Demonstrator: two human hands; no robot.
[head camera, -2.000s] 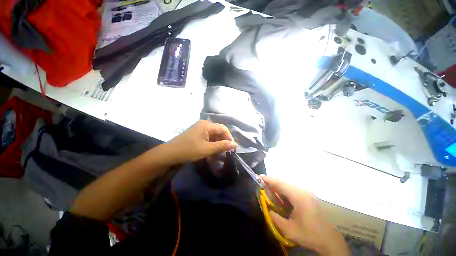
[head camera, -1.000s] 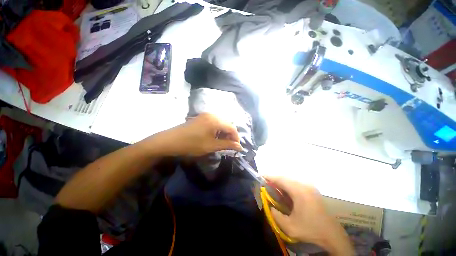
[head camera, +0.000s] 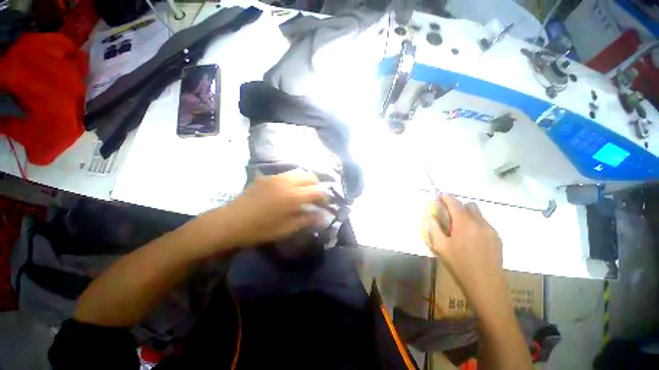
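Observation:
The grey garment (head camera: 285, 144) with black sections lies from the machine table over its front edge towards my lap. My left hand (head camera: 289, 206) grips its near end at the table edge; the fingertips are partly blurred. My right hand (head camera: 462, 230) holds the scissors (head camera: 436, 217) over the table to the right of the garment. Their yellow handle shows at my fingers, and the blades point away and fade into the lamp glare. The white and blue sewing machine (head camera: 498, 108) stands beyond my right hand. Glare hides its needle area.
A smartphone (head camera: 199, 100) lies left of the garment. Dark grey strips (head camera: 148, 76) and a printed sheet (head camera: 124, 54) lie beyond it. Orange-red cloth (head camera: 43, 94) is at the far left. A cardboard box (head camera: 524, 293) and dark cloth are below the table at the right.
My right hand has moved the scissors away from the garment end, forward and right over the table. My left hand still grips the garment. The view has shifted to the right.

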